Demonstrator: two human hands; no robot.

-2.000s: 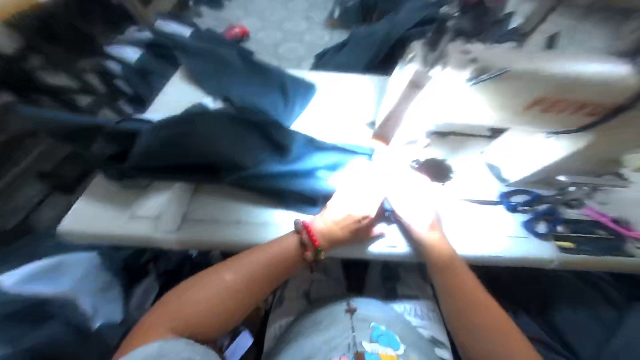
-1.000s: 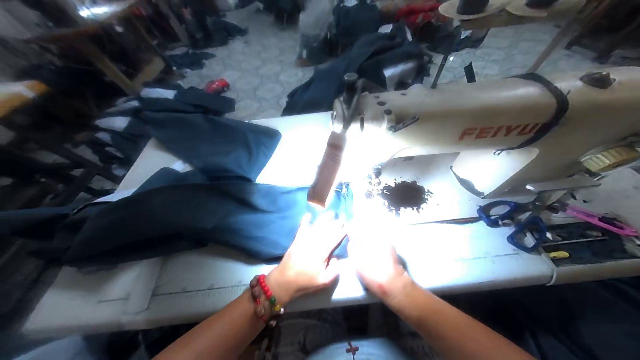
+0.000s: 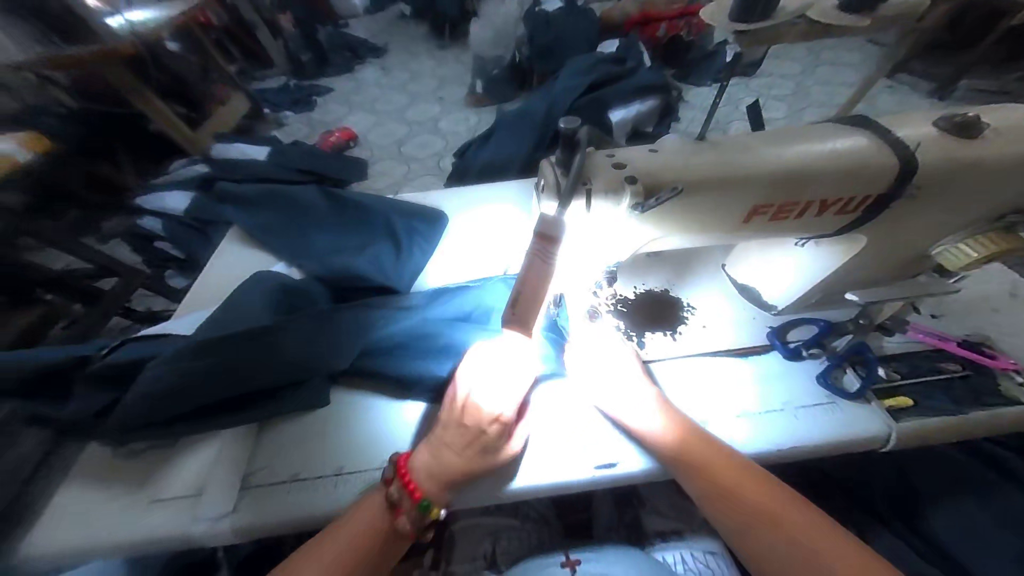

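Dark blue fabric point(image 3: 384, 336) stretches from the left across the white table to the needle area of a Feiyue sewing machine point(image 3: 720, 176). On the fabric's near edge, just below a brown strip point(image 3: 534, 276) hanging from the machine head, rests my left hand point(image 3: 488, 396), with beaded bracelets at its wrist. My right hand point(image 3: 612, 376) lies at the right edge of the fabric, beside the needle area. Strong glare washes out the fingers of both hands, so whether either grips the cloth cannot be told.
Blue-handled scissors point(image 3: 852, 368) lie at the right, near a pink-handled tool point(image 3: 960, 346) and a small yellow item point(image 3: 898, 402). Another folded dark cloth point(image 3: 344, 232) lies at the table's back left. Piles of dark fabric point(image 3: 584, 104) are on the tiled floor behind.
Over the two seconds the view has shifted, showing more of the machine and floor. My hands have moved up to the fabric near the needle area, from closer to the table's front edge.
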